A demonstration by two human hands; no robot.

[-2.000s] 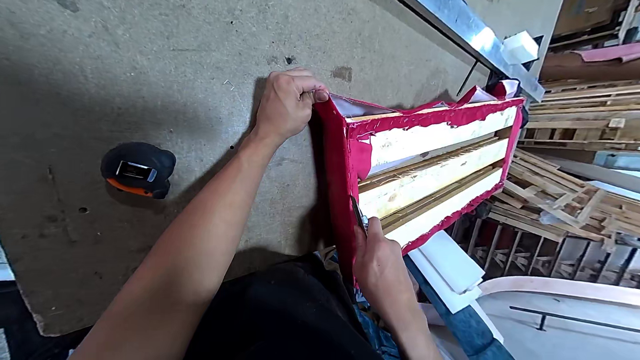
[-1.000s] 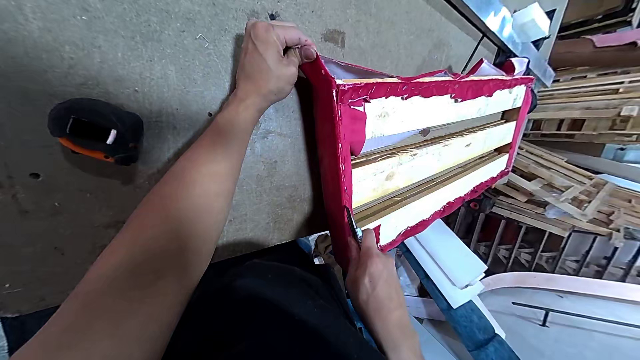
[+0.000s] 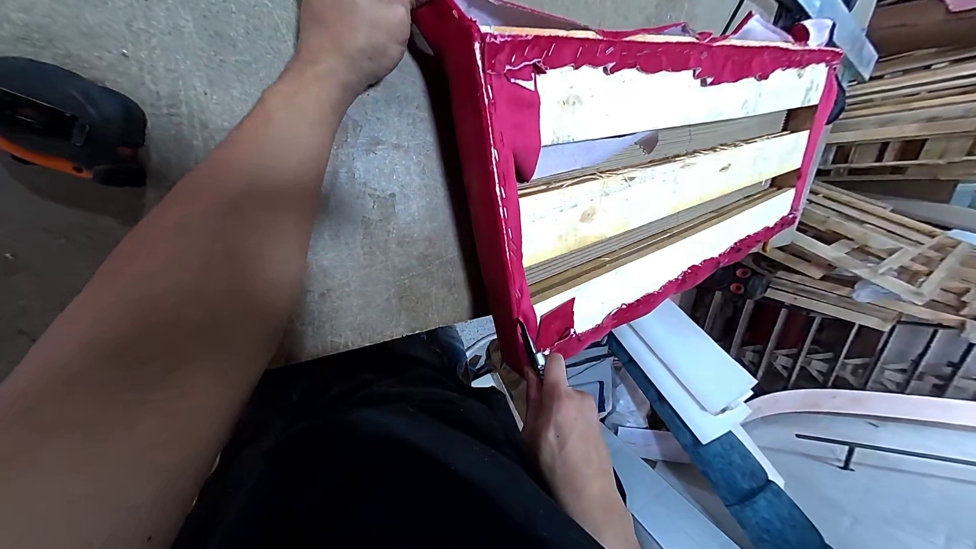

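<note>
A wooden slatted frame (image 3: 663, 175) with red fabric (image 3: 476, 152) stapled round its border lies at the table's edge, its slats facing me. My left hand (image 3: 354, 38) grips the fabric-covered corner at the top; its fingertips are partly out of view. Low at the near corner, my right hand (image 3: 560, 412) holds a small metal cutting tool (image 3: 530, 347), possibly scissors, whose tip lies against the red fabric. A loose red flap (image 3: 557, 324) hangs over the lowest slat beside the tool. Pale lining shows along the frame's top edge and between two slats.
A black and orange device (image 3: 72, 126), perhaps a tape measure, sits on the grey worktable (image 3: 381, 252) at left. White foam pieces (image 3: 690, 366) rest on a blue padded edge (image 3: 705, 450) below the frame. Wooden frames and slats (image 3: 877, 259) are piled at right.
My right hand and the tool have moved down along the red edge to the near corner. A loose red flap now shows there. The view has shifted, with the black device further left.
</note>
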